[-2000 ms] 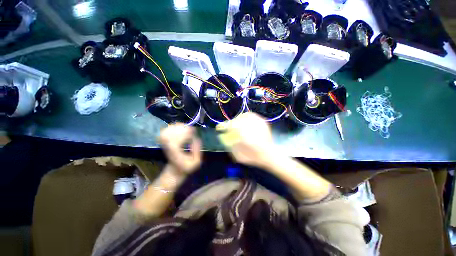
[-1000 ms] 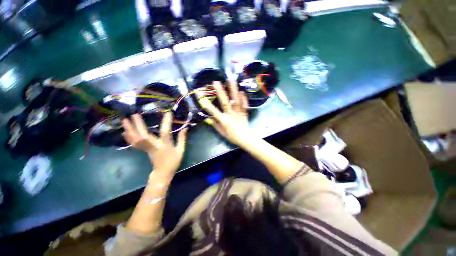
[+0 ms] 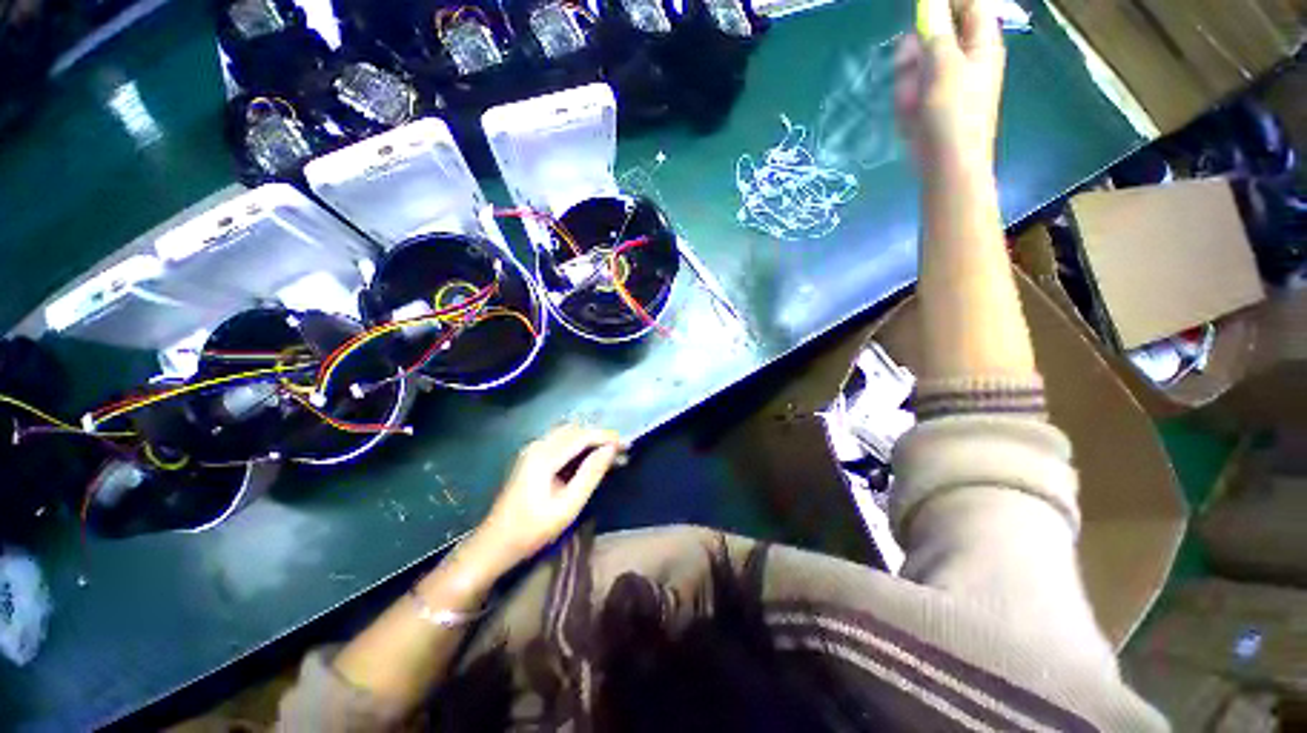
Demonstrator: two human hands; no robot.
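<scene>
Several white camera housings with black open cups stand in a row: a cup [image 3: 641, 294] at the right, a cup [image 3: 495, 337] beside it, and two overlapping at the left. Red, yellow and black wires [image 3: 215, 384] rise from the cups and spread leftwards. White plates [image 3: 394, 179] stand behind them. My left hand [image 3: 545, 494] is at the bench's near edge below the cups, fingers curled; whether it holds anything is unclear. My right hand [image 3: 953, 93] reaches to the far right of the bench, yellow on a fingertip, partly blurred; its grasp cannot be told.
Black camera heads [image 3: 473, 43] are grouped at the back. A tangle of white thread [image 3: 796, 186] lies right of the cups, and a white coil [image 3: 20, 604] lies at the left. An open carton [image 3: 1111, 501] with white units [image 3: 872, 408] stands below the bench edge.
Both hands have left the cups and wires. My right hand has moved up and far right; my left has drawn to the near edge, its fingers now curled. The view has shifted right.
</scene>
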